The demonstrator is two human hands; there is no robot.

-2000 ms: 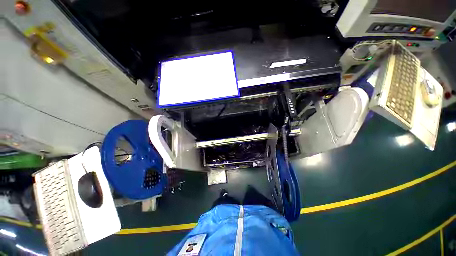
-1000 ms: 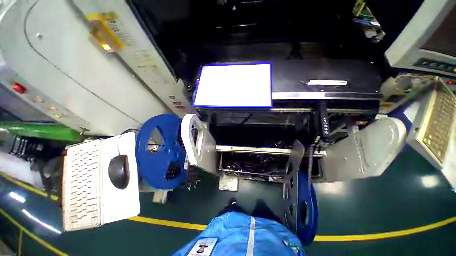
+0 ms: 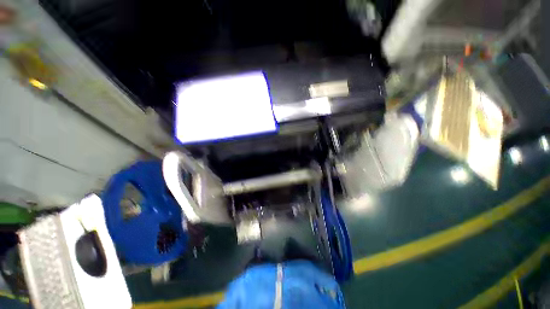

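Neither of my hands is in the picture. The view is blurred. A blue-bordered white posted sheet (image 3: pixel 225 107) lies flat against the dark machine front ahead of me, and its print cannot be read. A large blue reel (image 3: pixel 143 212) hangs at the left of the machine front, and another blue reel (image 3: pixel 336 235) shows nearly edge-on right of my body. Between them is the dark opening of the machine, with a pale bar across it.
A keyboard (image 3: pixel 45 265) and a dark mouse (image 3: pixel 91 253) sit on a white shelf at lower left. Another keyboard (image 3: pixel 456 114) is on a shelf at right. White curved side panels flank the opening. Green floor (image 3: pixel 398 217) has yellow lines.
The view swings right from one second ago, so the sheet, reels and left keyboard sit further left and the right keyboard shows more fully. The picture is more blurred. No hand appears in any frame.
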